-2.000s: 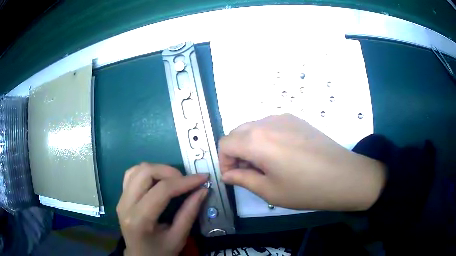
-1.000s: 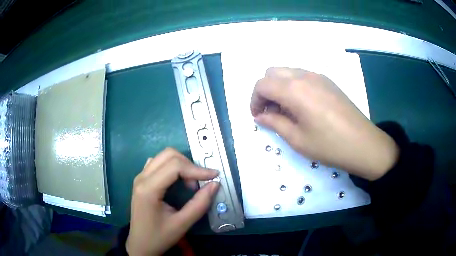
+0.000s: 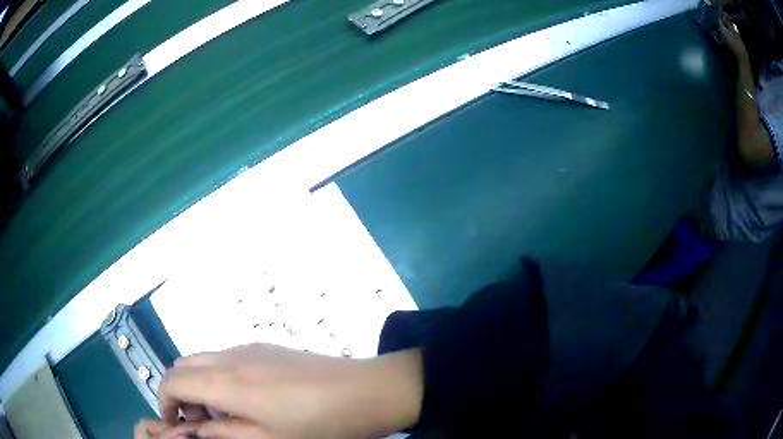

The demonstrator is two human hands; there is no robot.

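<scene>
The long grey metal bar [image 3: 130, 353] lies at the lower left, its far end in view with two shiny round parts in its seats. My right hand [image 3: 275, 390] is over the bar, fingers bent together; whether they hold a part is hidden. Fingertips of my left hand [image 3: 150, 429] show at the bottom edge beside the right fingertips; the rest is cut off. A white paper sheet [image 3: 257, 231] lies right of the bar, with several small round parts [image 3: 346, 352] loose on it, partly behind my right hand.
More grey bars lie on the green belt at the left [image 3: 86, 116] and top [image 3: 391, 12]. A white rail [image 3: 386, 129] divides belt and bench. Tweezers [image 3: 554, 93] lie by the rail. A beige board [image 3: 41, 410] is at the lower left. Another person's arm [image 3: 751, 120] is at the right edge.
The view has swung right and tilted. My right hand has moved from the paper to the bar. My left hand is now mostly out of view. A second seat near the bar's far end now shows a part.
</scene>
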